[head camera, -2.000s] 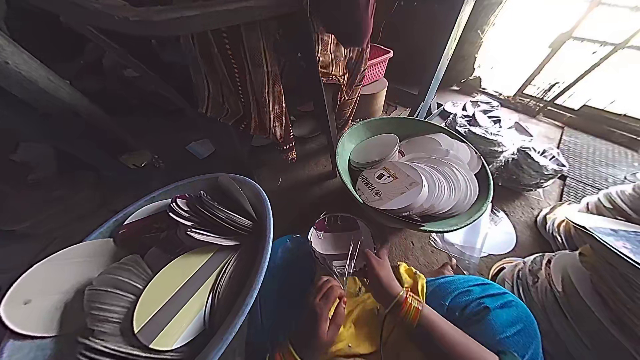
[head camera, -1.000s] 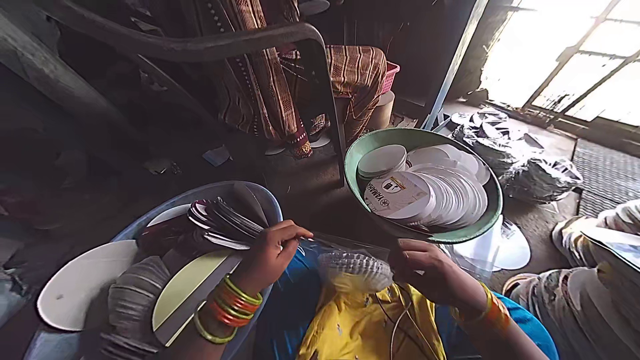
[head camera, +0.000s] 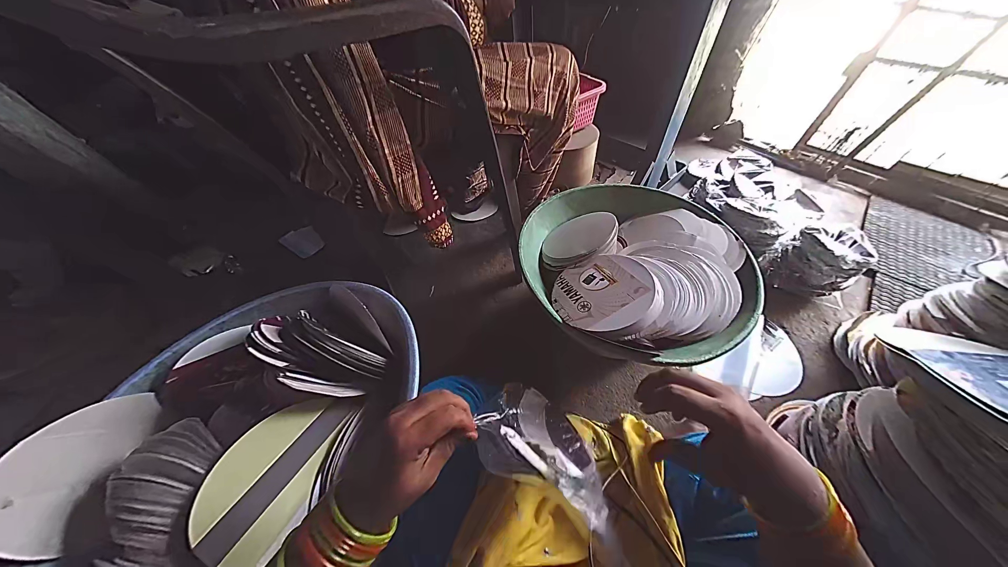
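Note:
My left hand (head camera: 431, 449), with bangles at its wrist, pinches the gathered edge of a clear plastic bag (head camera: 543, 449) over my lap. Something pale shows inside the bag, but glare and blur hide what it is. My right hand (head camera: 701, 417) is raised to the right of the bag, fingers apart, holding nothing. Below the bag lies yellow cloth (head camera: 520, 516) on my lap. A green basin (head camera: 642, 354) beyond my hands holds many round paper discs (head camera: 606, 293), the front one printed. At the left, a blue-rimmed tub (head camera: 411, 346) holds oval and round discs, one yellow with a grey stripe (head camera: 264, 480).
Stacks of discs (head camera: 874, 449) stand at the right. Plastic-wrapped bundles (head camera: 819, 256) lie behind the green basin, near a bright barred opening. A dark bent frame (head camera: 472, 94) stands ahead, with a person in striped clothing (head camera: 528, 87) seated behind it beside a pink basket (head camera: 589, 101).
My hands, together over my lap in the oldest frame, are now apart. My right hand has let go of the plastic and opened. The view has shifted.

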